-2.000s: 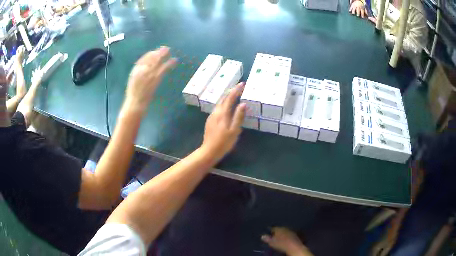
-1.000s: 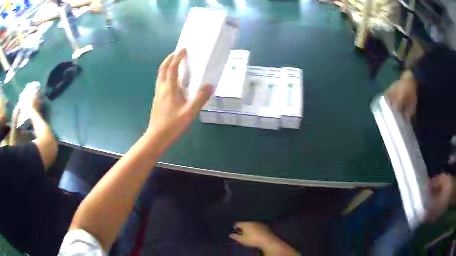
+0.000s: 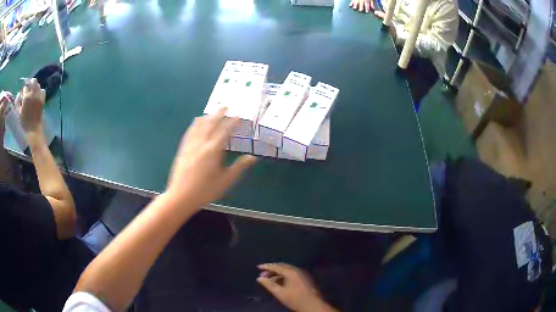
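Note:
A bottom row of white retail boxes (image 3: 240, 144) lies on the dark green table (image 3: 359, 183). On it, two boxes side by side (image 3: 239, 91) sit at the left, and two slanted boxes (image 3: 285, 106) (image 3: 312, 119) sit at the right with gaps between them. My left hand (image 3: 204, 155) is blurred and open at the stack's front left corner, fingers over the edge of the left pair; whether it touches them is unclear. My right hand (image 3: 289, 283) is low, below the table edge, loosely curled with fingers apart; no held object shows.
At left, a neighbour's hands (image 3: 30, 106) hold a white item beside a black round object (image 3: 50, 79) and a thin cable. A person in dark clothes (image 3: 488, 225) is close at right. Brown cartons (image 3: 484, 97), cream pipes (image 3: 414, 33) and another person's pale sleeve are at upper right.
The box held up in my left hand is out of it, and two slanted boxes now lie on the row's right. The separate block at right, taken up by the neighbour, is out of view.

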